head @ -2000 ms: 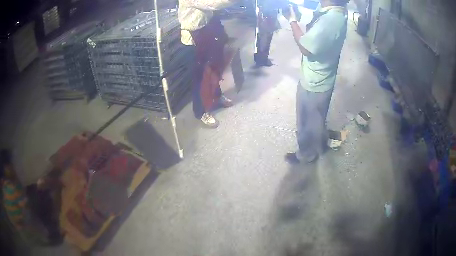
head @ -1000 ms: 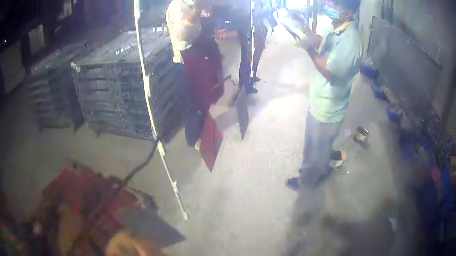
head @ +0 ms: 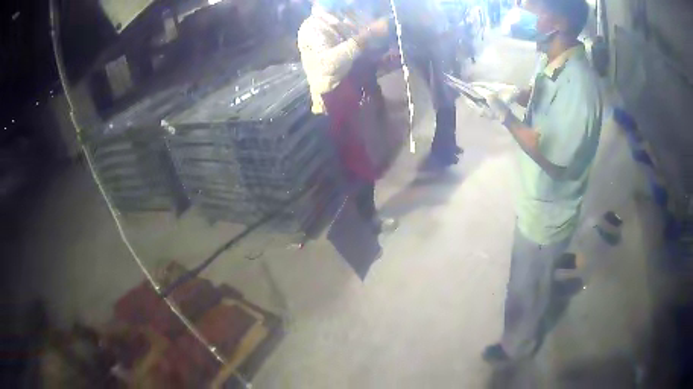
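Neither of my hands shows in the picture. A long thin pale hanger rod (head: 120, 220) with small knobs curves down the left side, nearest to me. A second pale rod (head: 405, 72) hangs farther off at the upper middle. A dark flat plate (head: 355, 241) hangs like a diamond low beside a person in a pale top and red lower garment. Stacked red parts (head: 156, 308) lie on a low wooden pallet (head: 242, 351) at the lower left, blurred.
A person in a light green shirt (head: 561, 144) and mask stands at the right, holding flat pale sheets (head: 471, 93). Another person stands behind the far rod. Wire-mesh crates (head: 243, 152) are stacked at the left. Small boxes (head: 566, 261) lie on the floor behind the green-shirted person.
The near rod has shifted left in the picture. The green-shirted person appears closer and farther right. The maroon diamond plate no longer shows; a dark plate hangs near where it was.
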